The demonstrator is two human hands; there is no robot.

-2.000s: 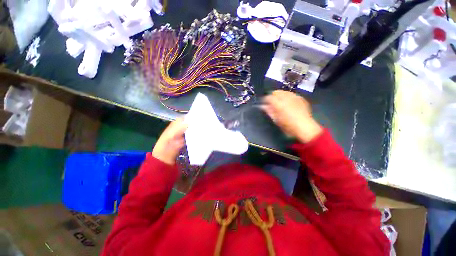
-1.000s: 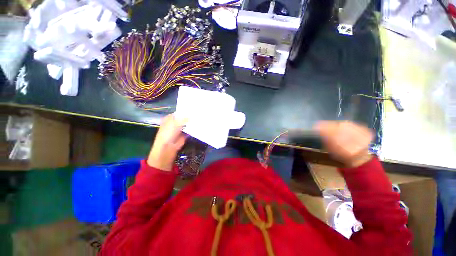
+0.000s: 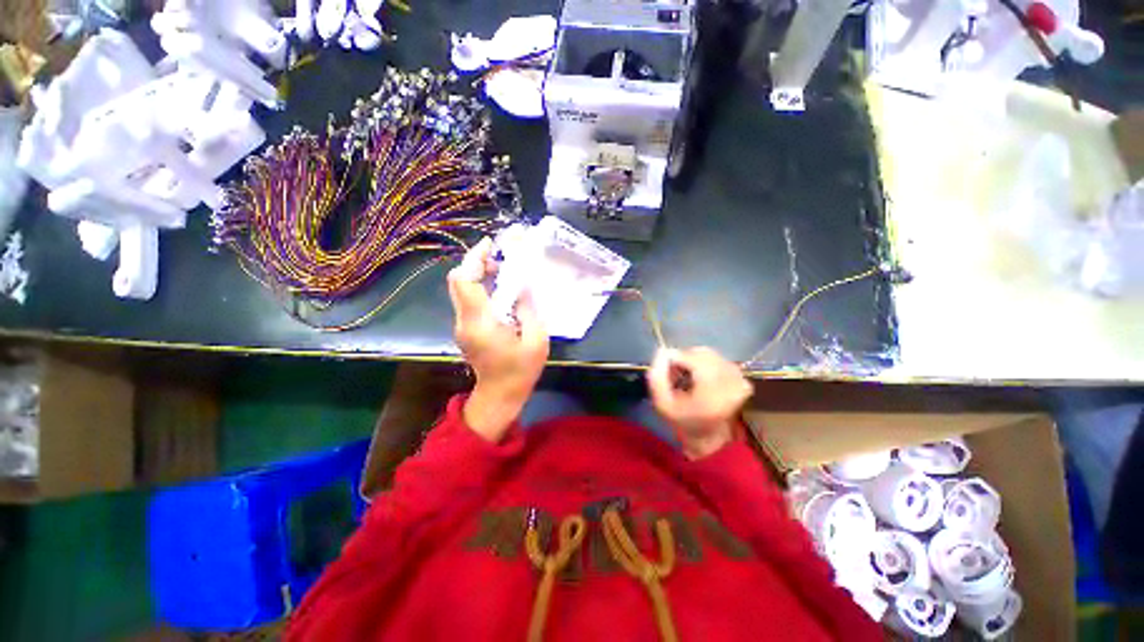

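My left hand (image 3: pixel 502 336) holds a white base housing (image 3: pixel 580 278) at the bench's front edge, its open underside facing up. My right hand (image 3: pixel 700 391) is closed around thin yellowish wires (image 3: pixel 655 316), just right of and below the housing. One stretch of wire runs from the fist up to the housing. Another stretch runs right across the mat to a small dark end part (image 3: pixel 893 271) at the pale board's edge. Whether the wire is fixed inside the housing cannot be told.
A U-shaped wire bundle (image 3: pixel 358 201) lies left of the screw feeder (image 3: pixel 607 138). White housings (image 3: pixel 138 138) are heaped at far left. The pale board (image 3: pixel 972 251) is at right. Below stand a carton of white ring-shaped parts (image 3: pixel 906 502) and a blue stool (image 3: pixel 226 539).
My left hand has turned the housing so its open side shows. My right hand has come back leftward from the far right, close to the housing, with wires in it.
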